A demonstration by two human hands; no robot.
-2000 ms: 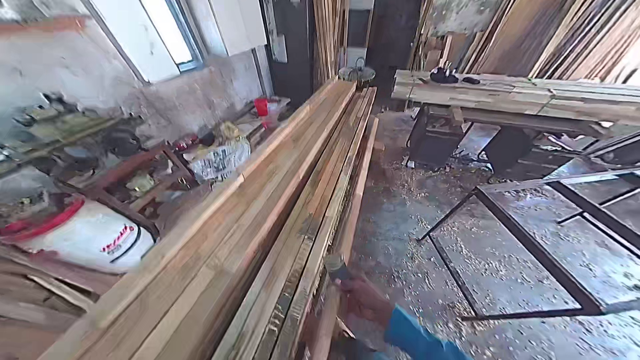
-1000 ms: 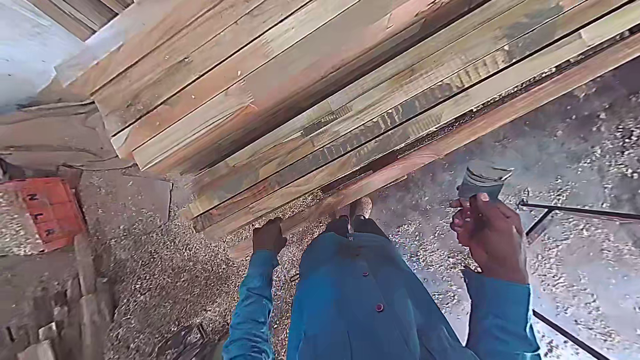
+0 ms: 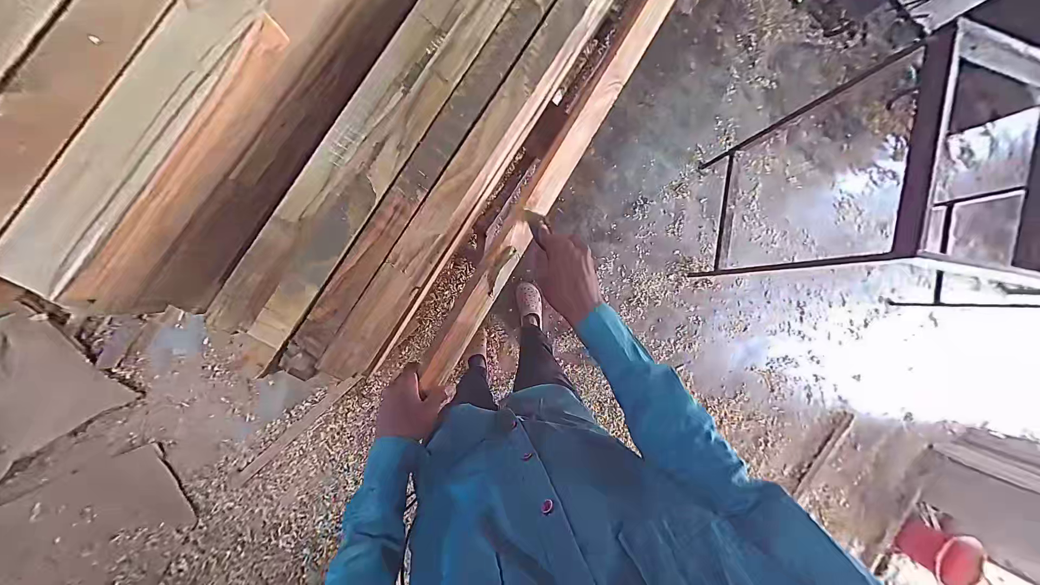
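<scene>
A long wooden plank runs diagonally in front of me, beside a stack of wooden boards. My left hand grips the near end of the plank. Farther along it, my right hand rests at the plank's right edge with the fingers bent around something dark and small, mostly hidden by the hand. Whether the right hand also grips the plank cannot be told.
Wider boards lie at the upper left. A dark metal frame stands at the right. Wood shavings cover much of the floor around my feet. A red container lies at the lower right, and broken slabs at the lower left.
My right hand has come from beside the plank, where it held up a small block-like object, to the plank's edge. My left hand still holds the plank's end. The view has turned.
</scene>
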